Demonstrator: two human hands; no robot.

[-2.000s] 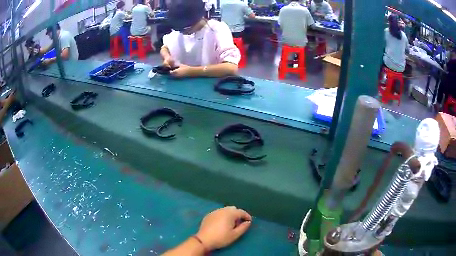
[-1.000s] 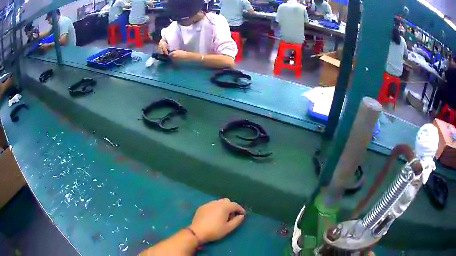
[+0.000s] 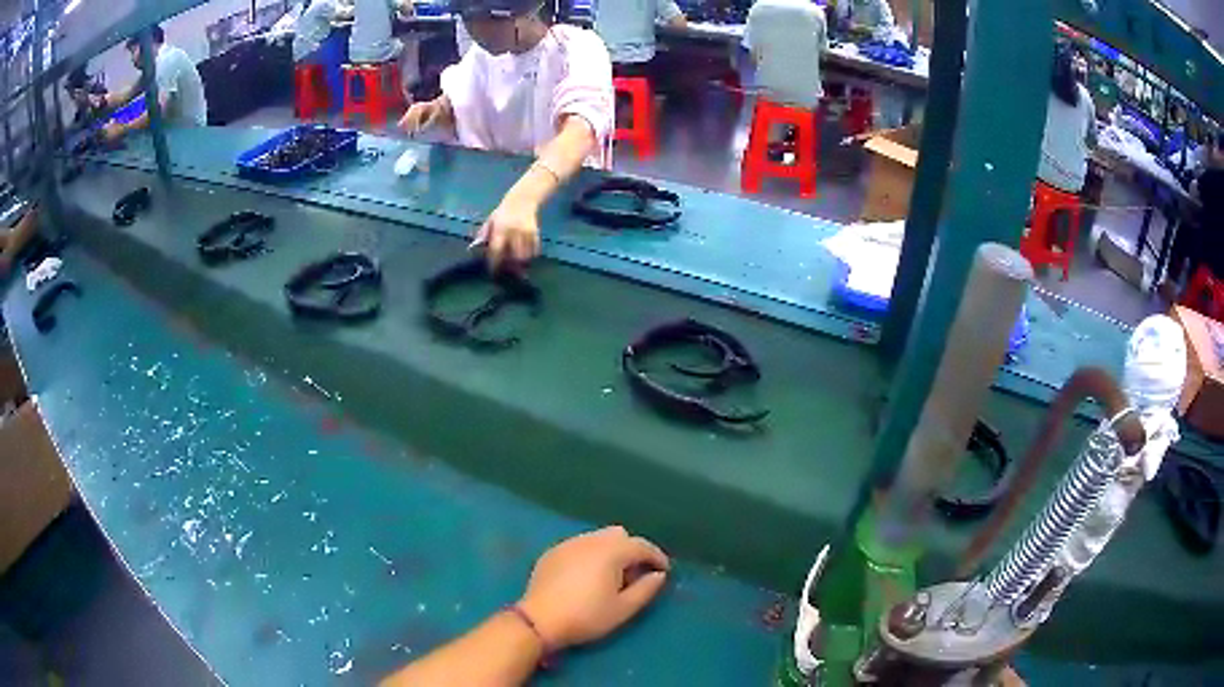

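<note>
My left hand (image 3: 597, 584) rests on the blue-green bench (image 3: 269, 537) at its back edge, fingers curled in, with nothing visible in it. My right hand is not in view. The green hand press (image 3: 873, 584) stands right of my left hand, with its steel column (image 3: 969, 362), silver spring (image 3: 1054, 526) and white-wrapped lever handle (image 3: 1154, 389); its lower part is cut off. Black headband assemblies lie on the green conveyor in front of me, one nearest (image 3: 691, 376), one partly hidden behind the press (image 3: 977, 470).
A person opposite reaches a hand (image 3: 510, 239) to a headband (image 3: 477, 302) on the conveyor. A blue tray of dark parts (image 3: 298, 152) and another headband (image 3: 627, 203) lie on the far bench. A green post (image 3: 973, 201) rises behind the press. White scraps litter my bench.
The person opposite has stretched an arm out to the conveyor, and one more headband lies there. The nearest headbands have shifted right. My left hand has stayed on the bench.
</note>
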